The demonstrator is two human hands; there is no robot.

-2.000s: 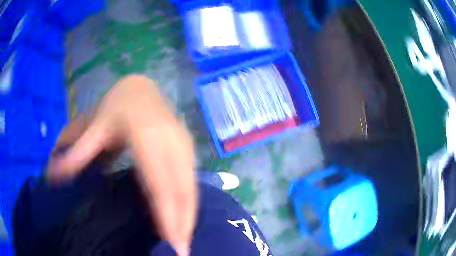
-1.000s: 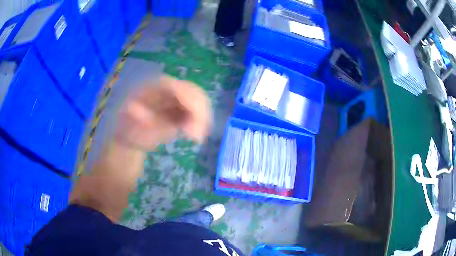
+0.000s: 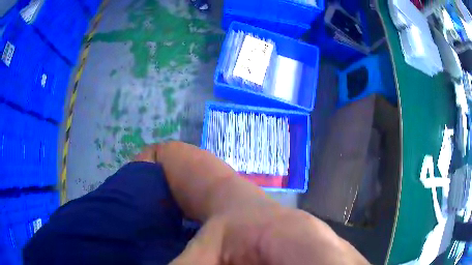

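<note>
My left hand (image 3: 290,240) is blurred at the bottom edge and cut off by it. Its bare forearm comes from a dark sleeve at the left and crosses in front of my body. Its fingertips and anything in them are hidden. My right hand is not clearly seen. In front stands a blue tote (image 3: 308,150) with thin white bagged pieces (image 3: 248,140) upright in a tight row and a red strip (image 3: 269,180) along the near side. Behind it is another blue tote (image 3: 314,77) with white packets and a handwritten white sheet (image 3: 253,59) lying on them.
Stacked blue totes (image 3: 31,140) line the left side beside a yellow-black floor line (image 3: 70,121). A brown carton (image 3: 339,155) and a blue stool (image 3: 375,72) stand right of the totes. A green-topped bench (image 3: 414,124) with white sheets and a white strap (image 3: 437,181) runs along the right.
My left hand has swung from the raised middle-left position down to the bottom edge, across my body. The totes sit a little higher and further left in view.
</note>
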